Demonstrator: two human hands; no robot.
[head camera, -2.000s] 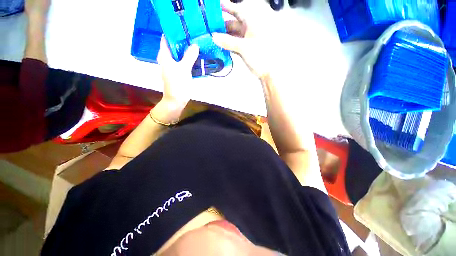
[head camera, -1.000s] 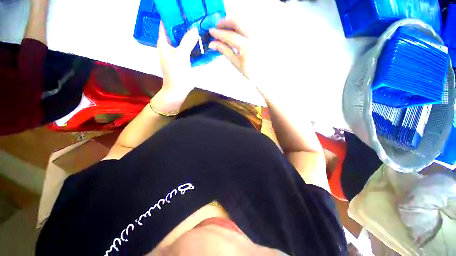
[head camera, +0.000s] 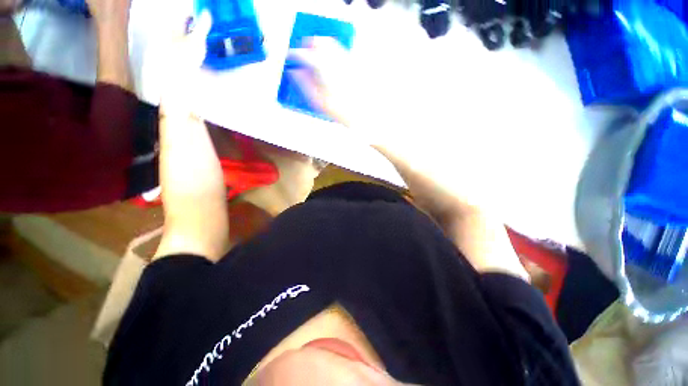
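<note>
A blue blister tray with a dark cable part in it is at the upper left. My left hand, washed out by glare, is at its left edge, with its fingers on the edge. A second blue blister tray lies on the table nearer the middle. My right hand is blurred and lies over this tray, with its fingers across the middle. Whether it grips the tray cannot be told.
Black coiled cables lie along the far side. Stacked blue trays stand at the upper right beside a grey basket with blue packs. A neighbour's dark red sleeve and forearm are at the left. A red stool is below the table edge.
My hands have moved apart. My left hand has gone left with the cable-filled tray. My right hand has left it and is over the other blue tray. The view has shifted left.
</note>
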